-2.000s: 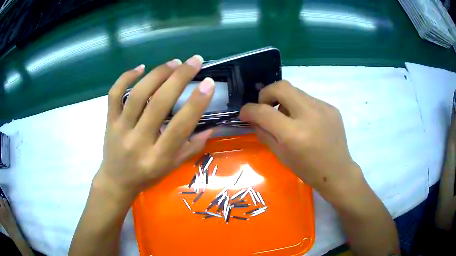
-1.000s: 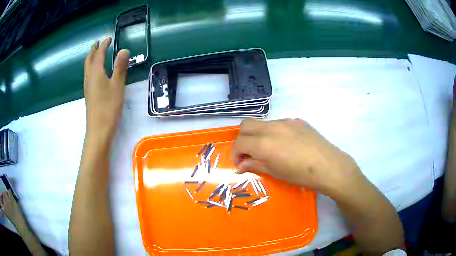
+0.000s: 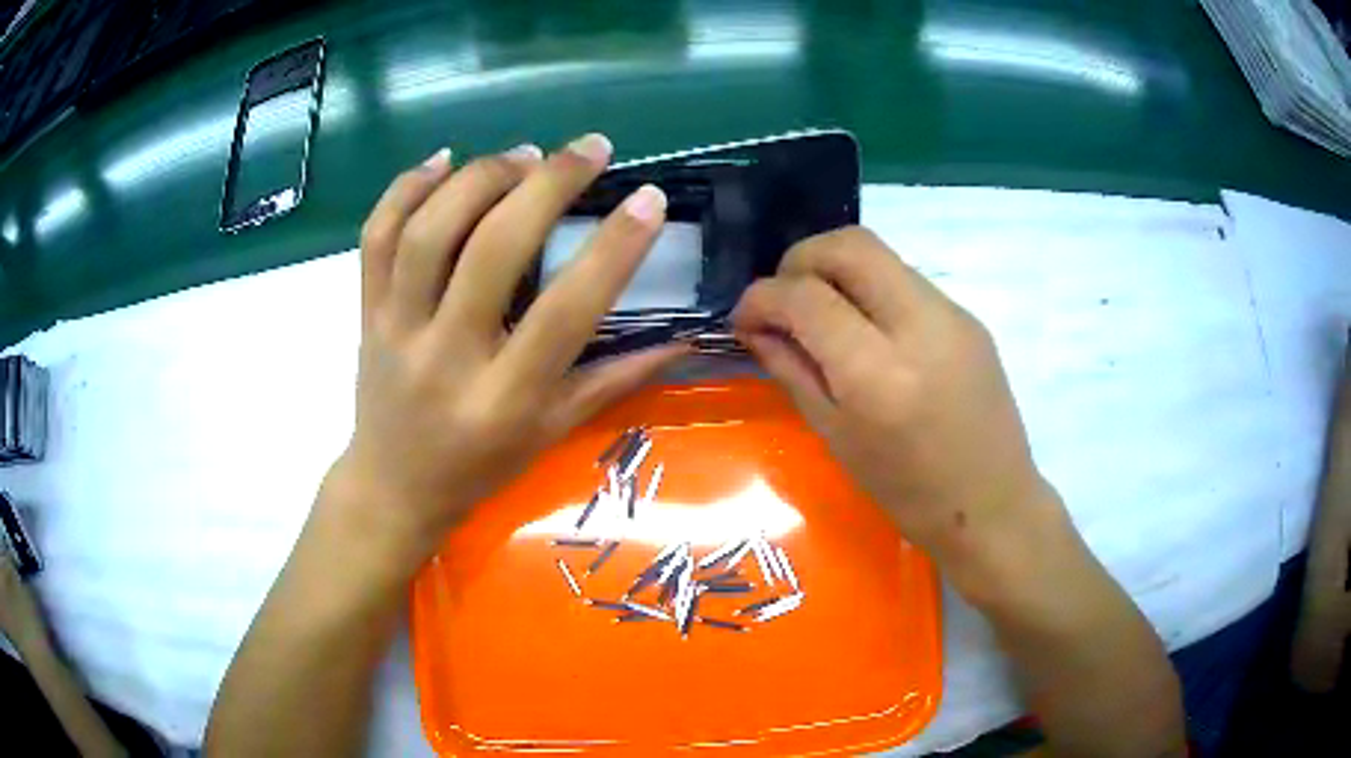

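A stack of black phone middle frames [image 3: 793, 185] lies on the white bench edge, behind the orange parts tray [image 3: 674, 708]. My left hand [image 3: 474, 333] is spread over the stack's left part and grips it, with the thumb along the near edge. My right hand [image 3: 874, 363] has its fingertips pinched together at the near edge of the stack; whether a side key is between them is hidden. Loose side keys [image 3: 682, 582], dark and silver-white slivers, lie in the middle of the tray.
A single middle frame [image 3: 274, 136] lies on the green belt [image 3: 593, 82] at the far left. Layered pale sheets [image 3: 1286, 67] are at the far right. Stacked frames [image 3: 21, 410] lie at the left edge. Another person's hand [image 3: 21, 600] is at lower left, an arm at right.
My left hand has moved from the single frame on the belt back onto the stack. My right hand has risen from the tray to the stack's near edge. The belt frame sits farther left.
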